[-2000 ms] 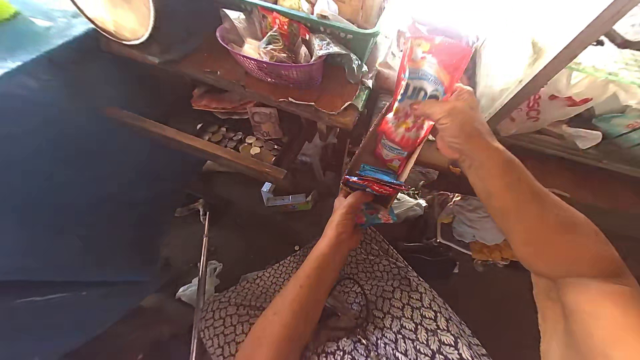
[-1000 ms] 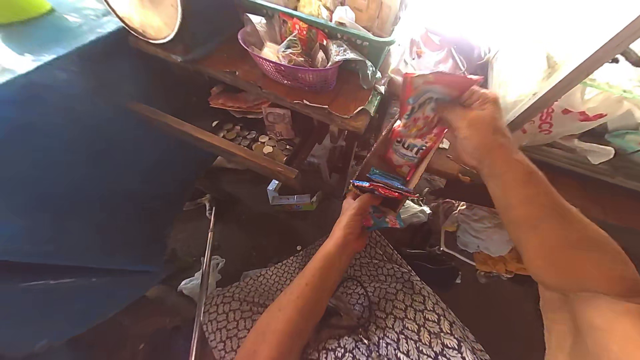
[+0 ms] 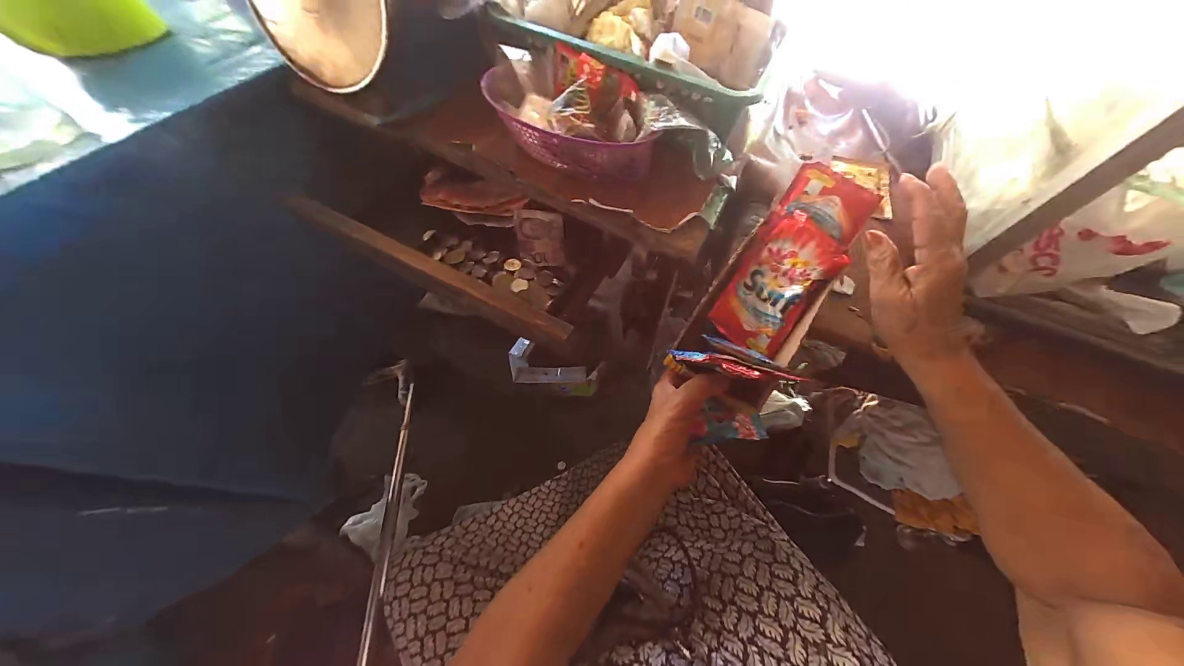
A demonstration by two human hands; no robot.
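Observation:
My left hand (image 3: 680, 416) grips several small sachets (image 3: 731, 363) at the near end of a narrow open box (image 3: 803, 326). Red Surf detergent packets (image 3: 777, 277) lie along the box, their far end folded over. Just right of them my right hand (image 3: 920, 264) is raised with its fingers apart and nothing in it. A blue sachet (image 3: 731, 421) hangs below my left fingers. The palm side of my left hand is hidden.
Coins (image 3: 518, 276) and a banknote (image 3: 539, 238) lie in a wooden drawer (image 3: 435, 268) at left. Above it stand a purple basket (image 3: 578, 148) and a green basket (image 3: 638, 67) with packets. A metal rod (image 3: 396, 499) rises at lower left; plastic bags (image 3: 1091, 245) are at right.
My right hand has let go of the red packet it was holding and moved off to the right. The packet now lies along the box. My left hand keeps its hold on the sachets.

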